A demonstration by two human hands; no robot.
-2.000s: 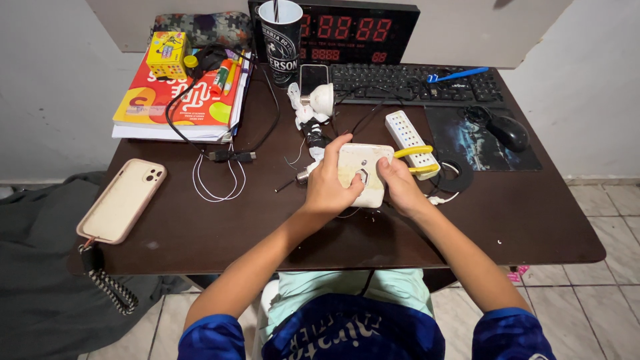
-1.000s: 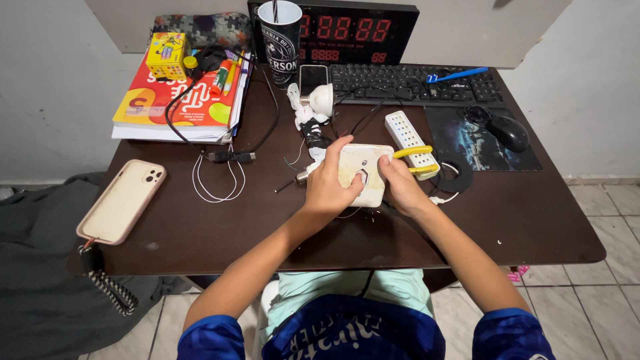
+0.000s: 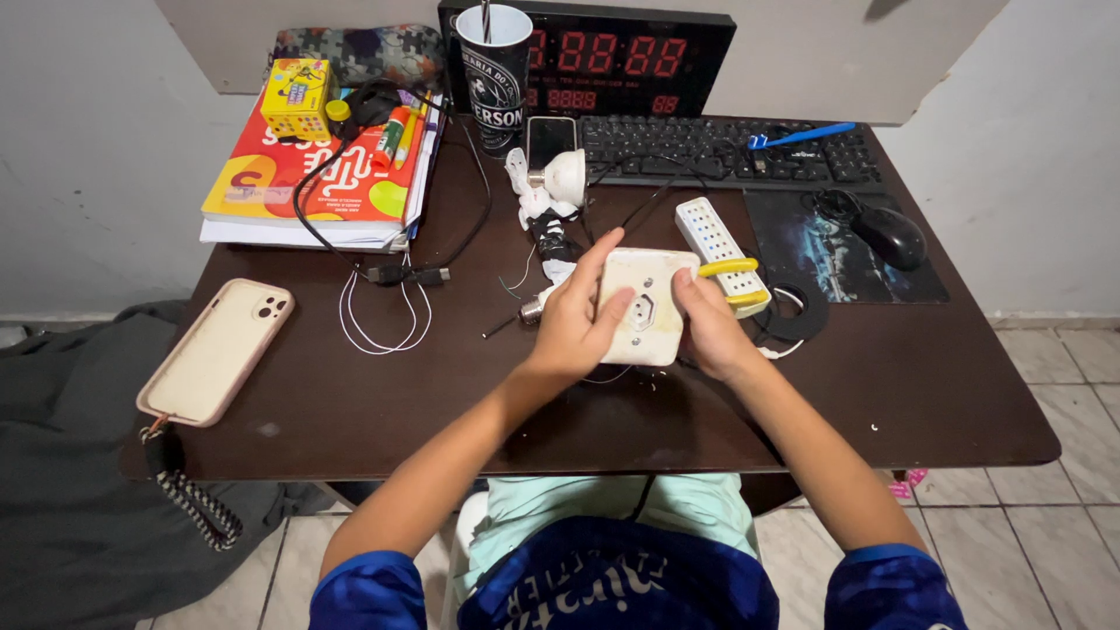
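Observation:
A cream wall socket plate [image 3: 661, 328] with one outlet and two screws is held above the desk between my hands. My left hand [image 3: 579, 315] grips its left side, thumb on the face beside the outlet. On the right edge is my right hand [image 3: 713, 328], thumb near the upper corner; its other fingers are hidden. Yellow-handled pliers [image 3: 731, 267] lie just right of the plate, over a white power strip [image 3: 710, 232]. A roll of black tape [image 3: 803, 313] is beside them. Behind the plate lie a white bulb [image 3: 567, 178] and a black-taped bundle [image 3: 553, 238].
Books [image 3: 324, 188] with a yellow box [image 3: 297, 101] stand back left, near a cup [image 3: 494, 83]. A phone in a pale case [image 3: 217, 352] lies left. A keyboard [image 3: 647, 144], toothbrush [image 3: 809, 135], mouse [image 3: 891, 236] and digital clock [image 3: 604, 52] are at the back and right.

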